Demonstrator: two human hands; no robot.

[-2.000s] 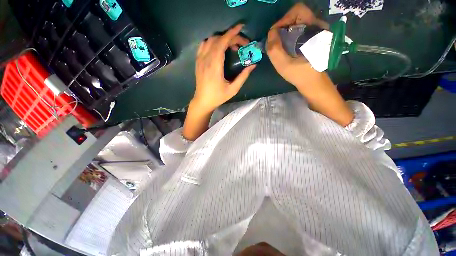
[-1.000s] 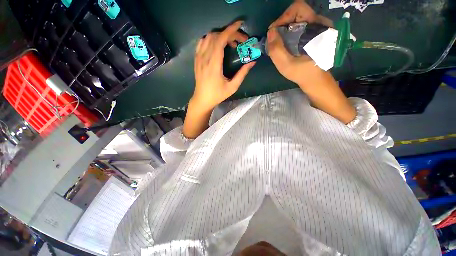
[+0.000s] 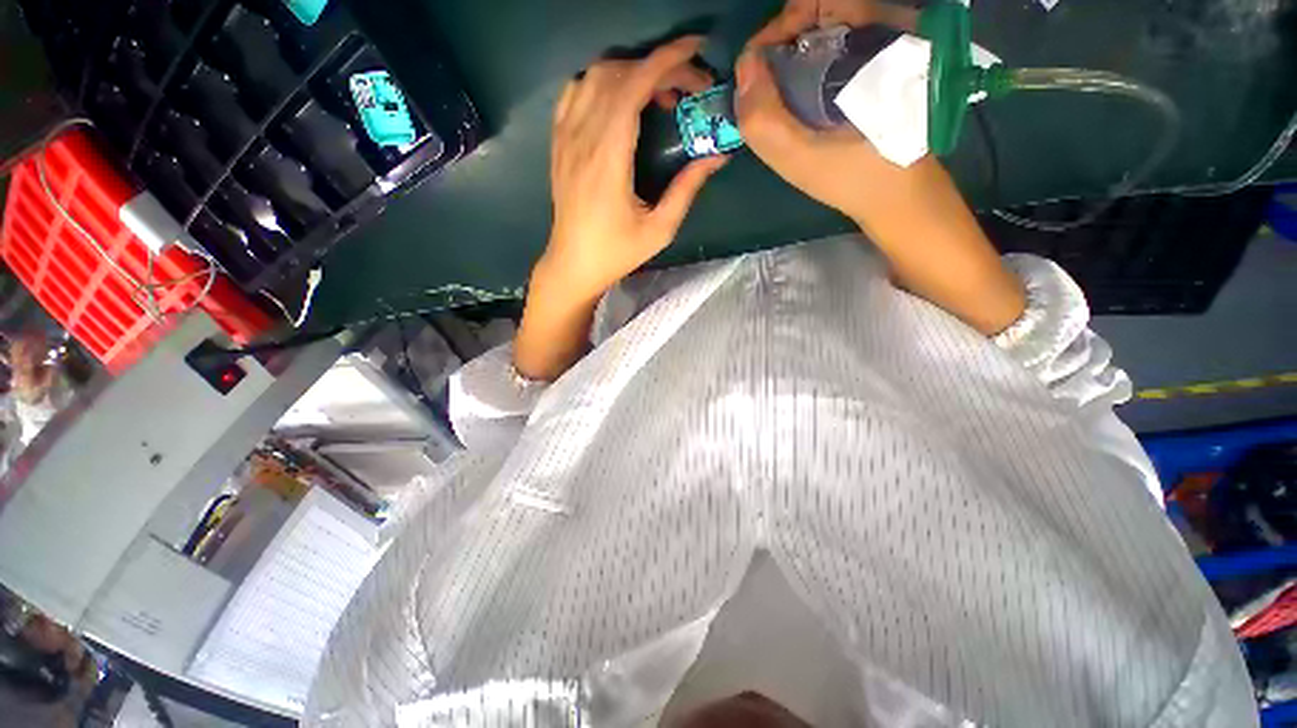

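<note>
My left hand holds a small housing with a turquoise face between thumb and fingers, over the dark green mat. My right hand is closed around a dispensing syringe, a clear barrel with dark contents. The syringe's front end points left at the housing's right edge; the needle tip is hidden or too small to tell. A white wrap and a green cap are at its rear, with a clear air hose running right.
A black blister tray with turquoise pieces is at upper left, beside a red crate with a white cable. A grey machine is at lower left. A black crate is below the bench at right, with blue bins and a yellow floor line.
My right hand and the syringe have moved a little left and up in view, nearer the housing. The view has shifted, so the white sheet and loose pieces at the top have left it.
</note>
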